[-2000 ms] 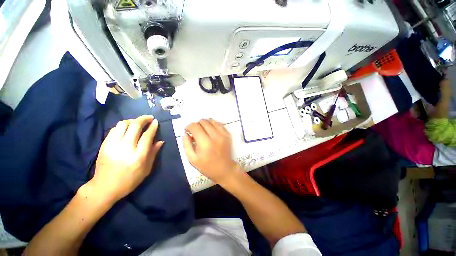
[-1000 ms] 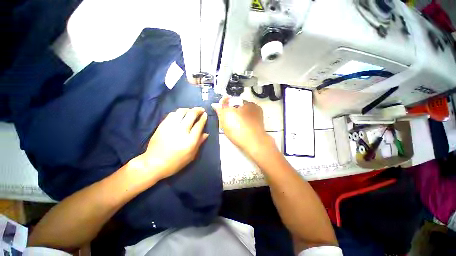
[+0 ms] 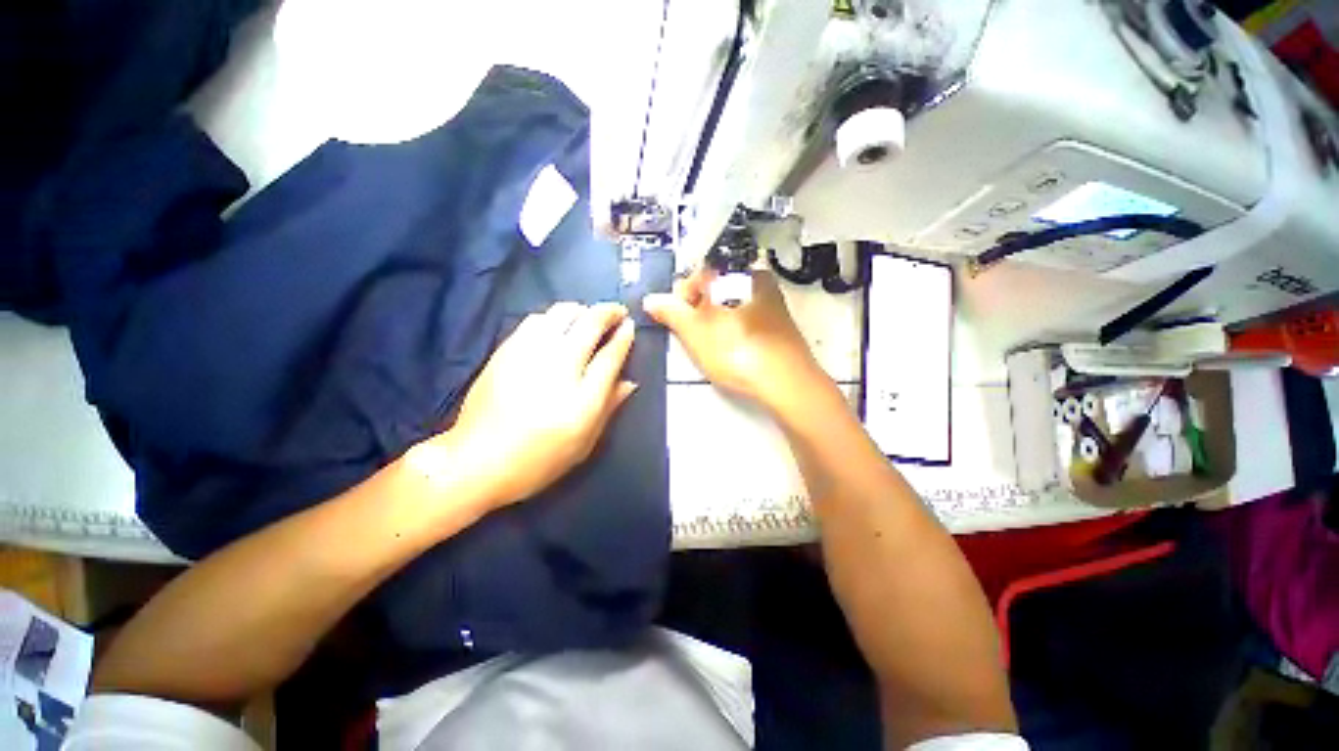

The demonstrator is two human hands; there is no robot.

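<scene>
A dark navy garment [image 3: 338, 308] lies across the left of the table, its right edge running under the presser foot [image 3: 634, 261]. A white label [image 3: 548, 206] shows on it left of the foot. My left hand [image 3: 543, 389] lies flat on the cloth just below the foot, fingers together. My right hand [image 3: 734, 335] is at the cloth edge right of the foot, thumb and index finger pinching the edge. The white round knob [image 3: 731, 288] partly covers its fingers.
The white sewing machine [image 3: 969, 132] stands over the work. A phone with a lit white screen [image 3: 908, 360] lies right of my right hand, beside black scissor handles [image 3: 815, 264]. A tool box [image 3: 1231, 426] is at the right. A red basket [image 3: 1013, 565] is below the table edge.
The view has shifted, so the machine and phone sit further right than at first. My right hand has moved from the bare table up to the cloth edge. The label has come into view.
</scene>
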